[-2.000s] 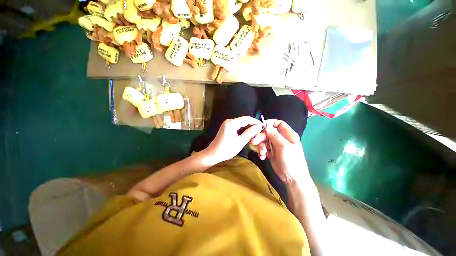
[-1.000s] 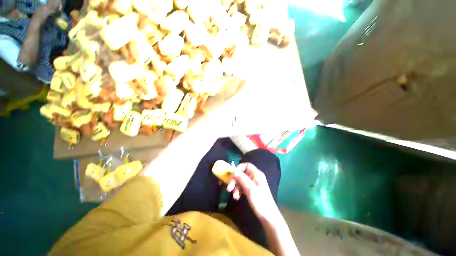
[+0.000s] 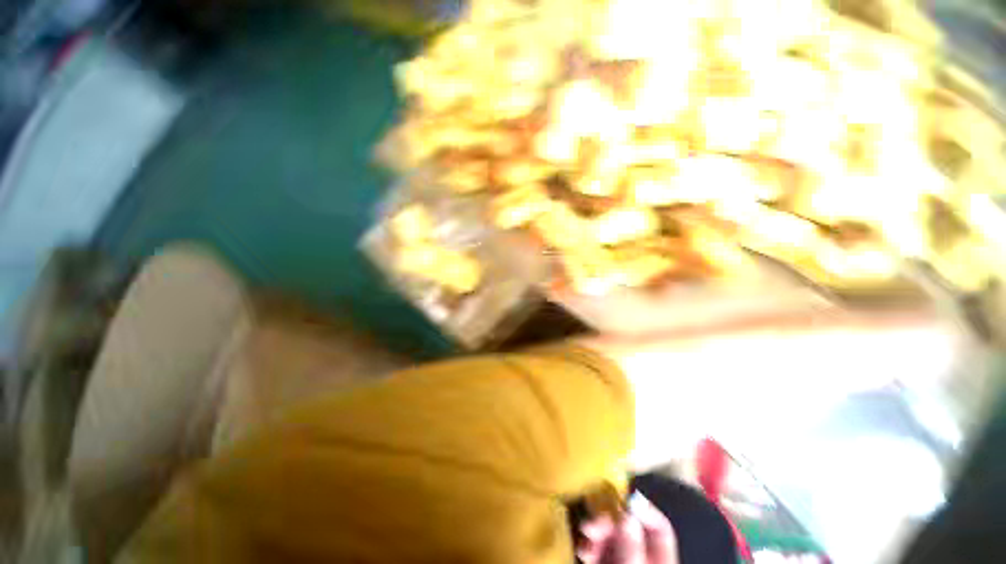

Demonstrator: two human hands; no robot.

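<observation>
The frame is strongly blurred. My right hand (image 3: 629, 540) is cut off by the bottom edge, over my dark-clad lap. Its fingers are bent around a small yellow-brown thing (image 3: 603, 501), which looks like part of a plush pendant; most of it is hidden. My left sleeve (image 3: 530, 408) reaches right, and its forearm is lost in white glare at the table. My left hand cannot be made out. A large heap of yellow plush pendants (image 3: 629, 226) lies beyond, partly overexposed.
A few pendants (image 3: 441, 264) lie on clear film on a small carton (image 3: 496, 314) below the table edge. The cardboard table edge (image 3: 706, 314) crosses right of centre. A red strip (image 3: 712, 468) shows near my lap. Clear bags (image 3: 883, 441) lie lower right.
The view has swung left, so the heap, carton and lap have shifted right. Earlier both hands met over my lap; then my left arm reached over the table while my right held a pendant.
</observation>
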